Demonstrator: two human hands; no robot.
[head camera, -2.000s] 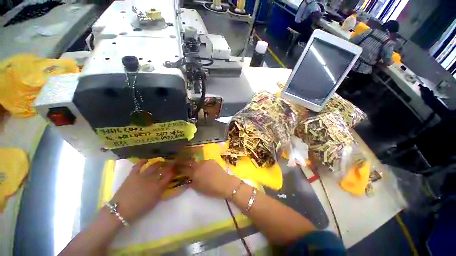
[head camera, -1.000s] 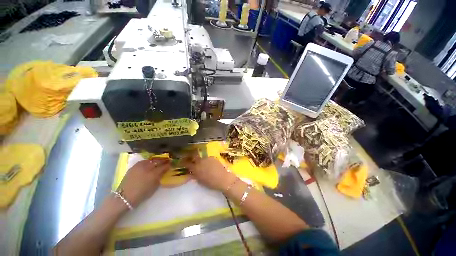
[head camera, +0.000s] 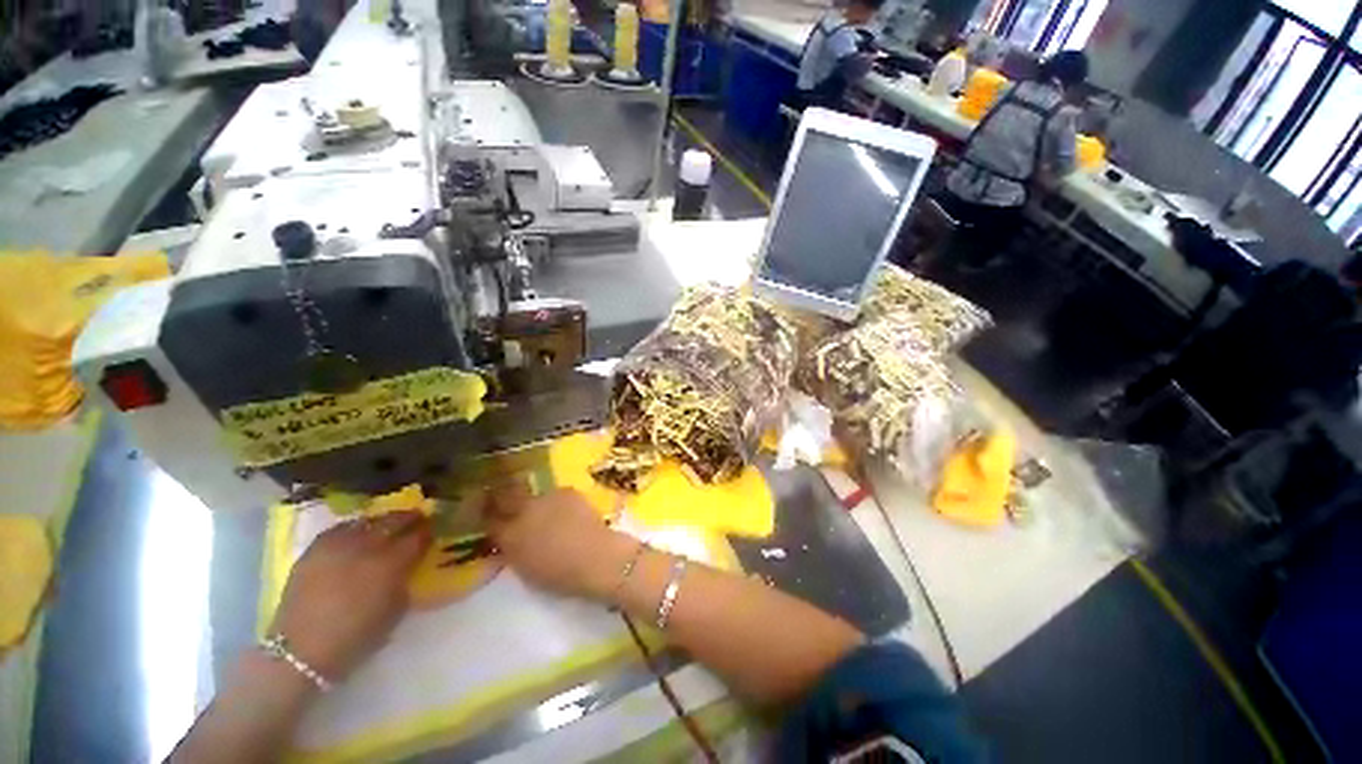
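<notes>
A yellow cut piece (head camera: 448, 579) lies under the sewing machine's head (head camera: 321, 329), on the white sheet (head camera: 493, 642). My left hand (head camera: 351, 575) rests on its left part with the fingers pressed flat. My right hand (head camera: 556, 540) is at its right side, fingertips near the needle area, with the dark thread snips (head camera: 469, 551) showing beside the fingers, over the fabric. The snips' handle is hidden by my right hand. The needle and the fingertips are blurred. Another yellow piece (head camera: 717, 500) lies right of my right hand, partly under a bag of labels (head camera: 702, 391).
A second bag of labels (head camera: 881, 391) and a white scrap (head camera: 804, 430) are further right. A white-framed tablet (head camera: 840, 212) leans behind the bags. Stacked yellow pieces (head camera: 45, 336) are at the far left. A cord (head camera: 919, 575) crosses the table. People work at the back right.
The camera view has shifted, so the machine and bags sit further left. Both hands stay at the yellow piece under the head, with the snips still at my right hand.
</notes>
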